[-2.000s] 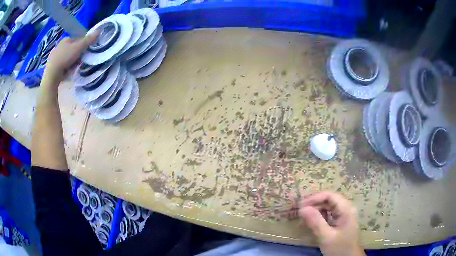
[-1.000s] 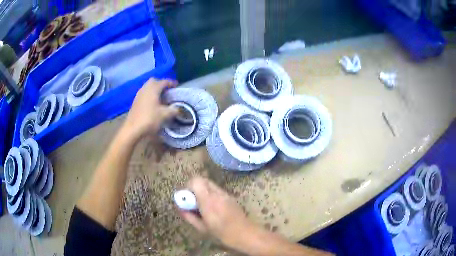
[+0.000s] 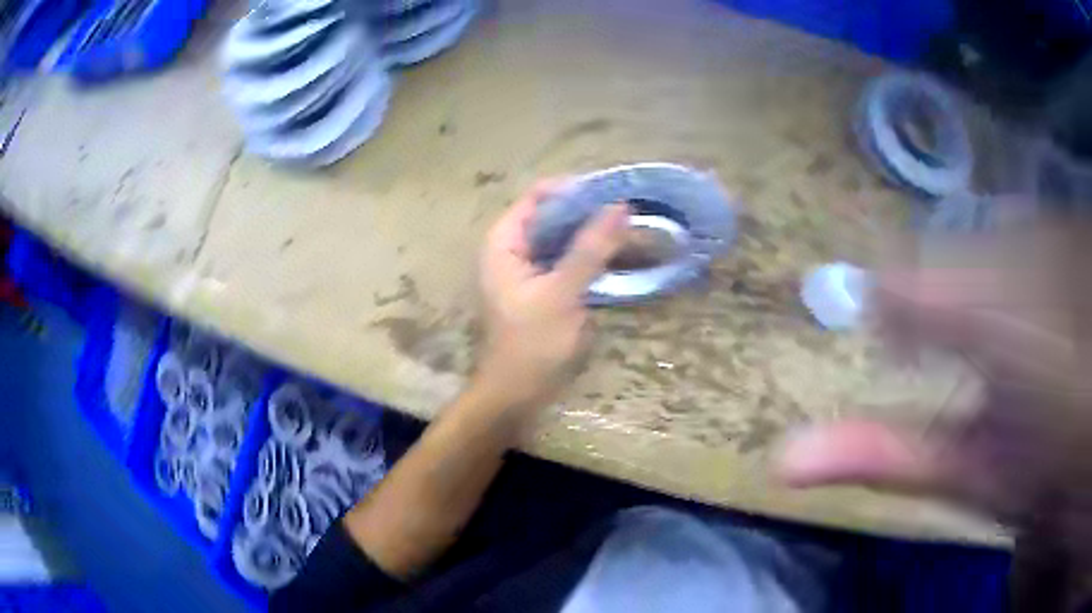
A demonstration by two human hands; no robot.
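My left hand (image 3: 533, 293) grips a grey-white flanged ring (image 3: 707, 222) by one side, with the thumb over the raised collar at the centre hole. The ring is tilted above the spotted middle of the bench. A small white glue bottle (image 3: 835, 296) is right of the ring. My right hand (image 3: 958, 371) is strongly blurred at the right edge, with thumb and fingers spread wide. Its fingertips are close beside the bottle; whether they touch is unclear. The bottle's tip cannot be made out.
Overlapping flanged rings (image 3: 305, 90) stand at the far left of the bench (image 3: 419, 144). Another ring (image 3: 920, 132) lies at the far right, with more partly hidden behind my right hand. Blue crates of rings (image 3: 252, 419) are below the bench's near left edge. Blue crates also line the far side.
The view has swung left. My left hand has brought a ring over the bench in front of me. My right hand, around the bottle a second ago, is now spread apart beside it.
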